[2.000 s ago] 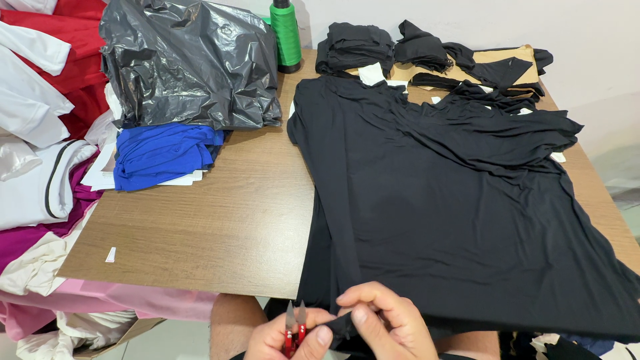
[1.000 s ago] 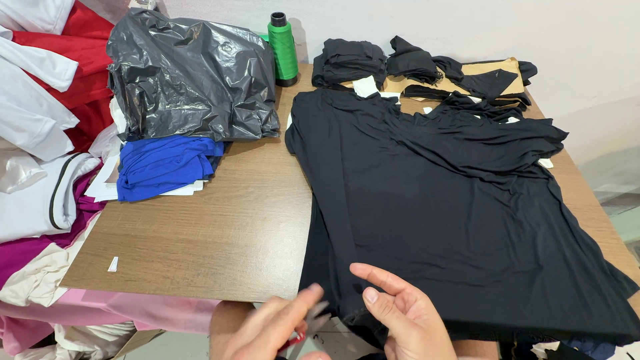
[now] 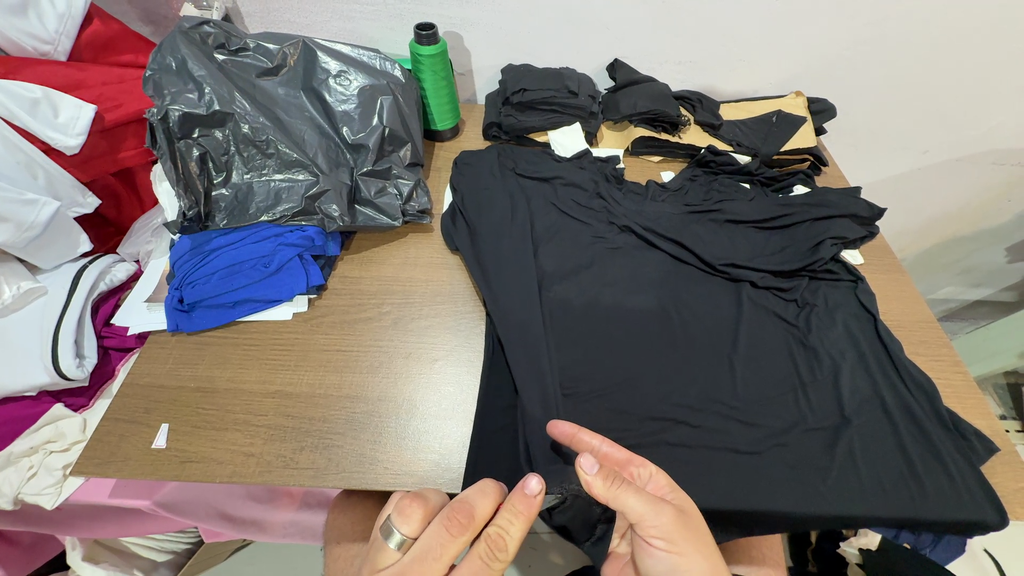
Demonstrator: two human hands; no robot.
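Note:
A black garment of thin fabric [image 3: 680,336] lies spread over the table, its near edge hanging over the front. At that edge my left hand [image 3: 460,528], with a ring on one finger, has its fingers stretched out; a small grey piece of the thread snips' blade [image 3: 552,501] shows beside its fingertips, and the handles are hidden. Close on the right, my right hand [image 3: 648,500] holds its thumb and forefinger apart, beside a bunched bit of the black fabric. Its other fingers are hidden, so any grip on the cloth cannot be seen.
A grey plastic bag [image 3: 288,128], folded blue cloth [image 3: 240,276] on papers and a green thread cone [image 3: 434,84] stand left and back. Folded black pieces [image 3: 544,100] lie behind the garment. A small white scrap [image 3: 161,436] lies near the table's front left; other garments are piled beyond.
My right thumb and forefinger, earlier pinching the black fabric, have parted. My left hand's fingers have stretched out, and the red snips handles seen before are now out of sight.

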